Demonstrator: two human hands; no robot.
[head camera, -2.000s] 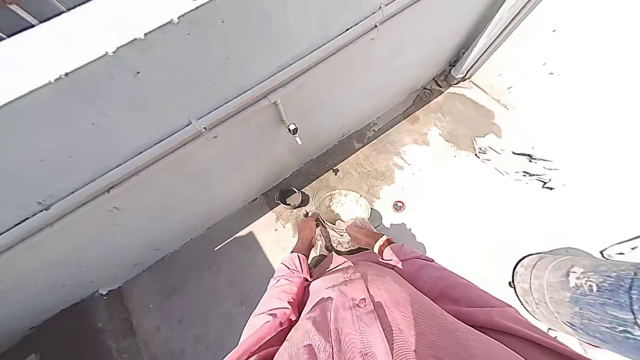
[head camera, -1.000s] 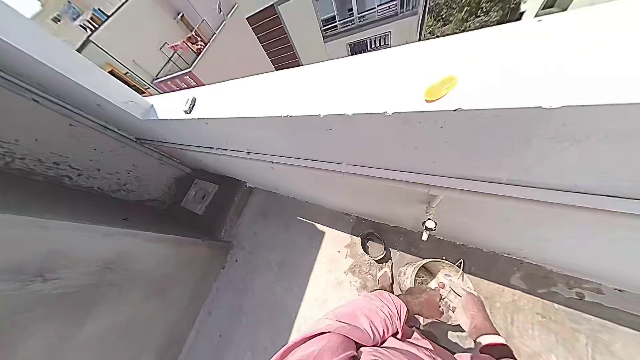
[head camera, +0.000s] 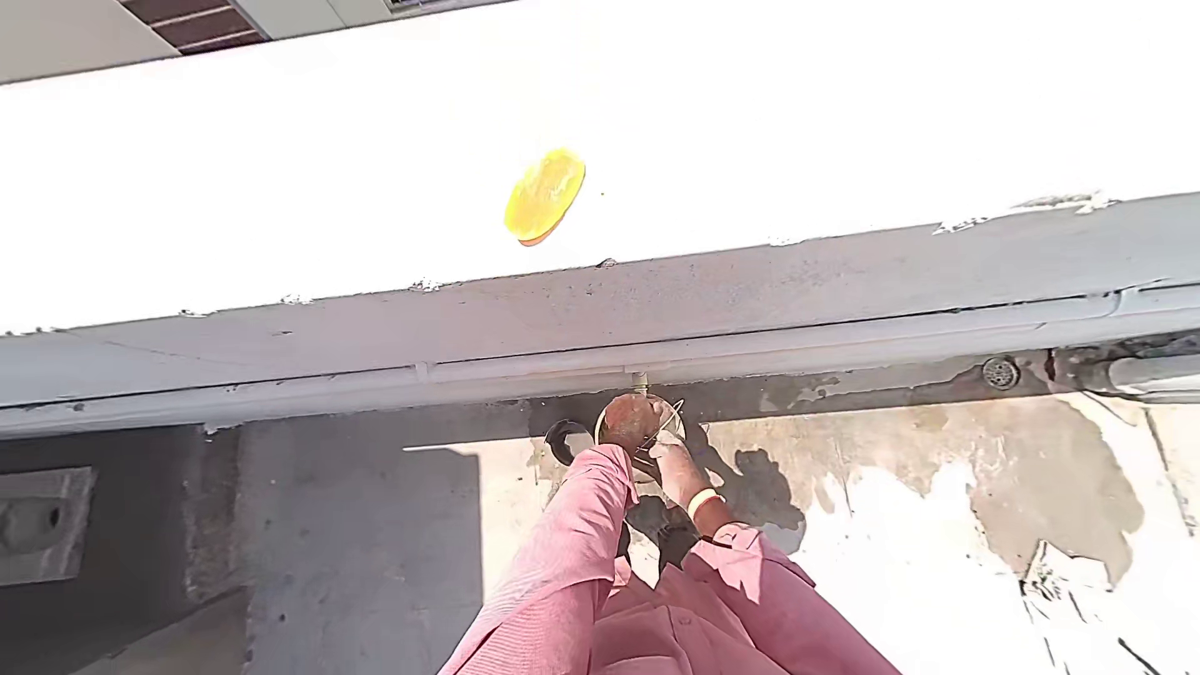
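Both my hands are at a round bucket that stands by the foot of the wall, below a wall tap. My left hand lies over the bucket's left part, its back turned up and its fingers hidden. On the right side, my right hand reaches to the bucket near its thin wire handle, with a band on the wrist. Whether either hand grips anything cannot be made out. A small black container touches or nearly touches the bucket on the left, partly covered by my sleeve.
A yellow oval piece lies on the sunlit parapet top. A pipe runs along the wall. A round floor drain is at right, a squat toilet pan at far left. Wet patches mark the concrete floor.
The view has swung, bringing the parapet and yellow piece closer to the middle. My hands stay at the bucket; my left hand now covers more of its opening than a second ago.
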